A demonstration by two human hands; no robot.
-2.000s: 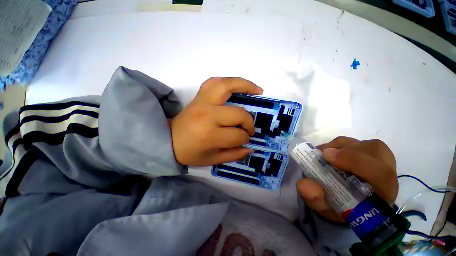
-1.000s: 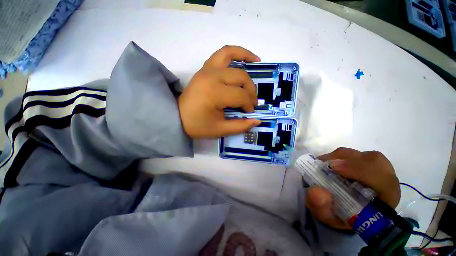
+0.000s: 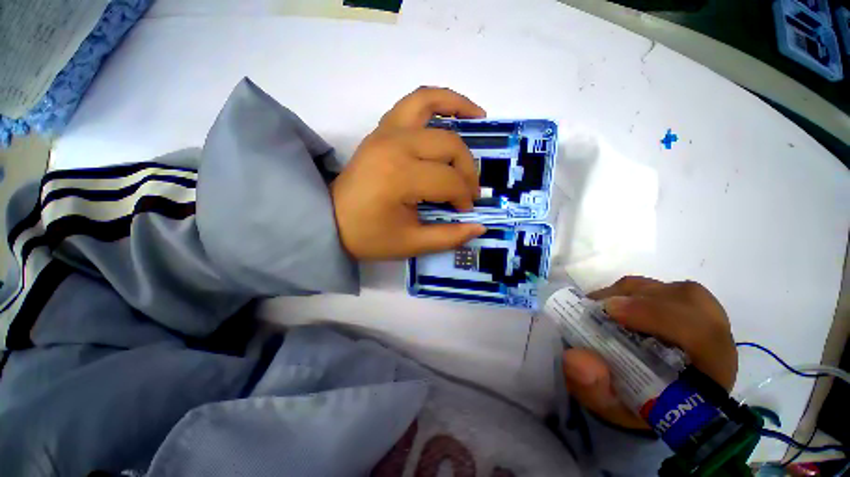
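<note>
Two light-blue plastic housings lie edge to edge on white paper, the upper housing [image 3: 533, 168] and the lower housing [image 3: 480, 291], with black and silver parts inside. My left hand [image 3: 405, 191] lies over their left part, fingers curled on the upper housing and thumb at the seam between them. It hides their left side. My right hand [image 3: 666, 340] grips the glue syringe [image 3: 610, 349], which slants up and left. Its pale-green needle tip is at the lower housing's right part. Whether it touches, or any glue is out, I cannot tell.
A bag of pale-blue parts [image 3: 70, 70] with a printed sheet [image 3: 47, 42] is at upper left. A small blue cross-shaped piece [image 3: 668, 139] lies on the paper. More housings [image 3: 807, 37] sit on the dark-green strip at upper right. Wires and an air hose [image 3: 792, 373] are at lower right.
Since the first frame, my left hand and both housings have moved up, and the needle has gone from the upper to the lower housing. Over the last second the syringe has shifted slightly left.
</note>
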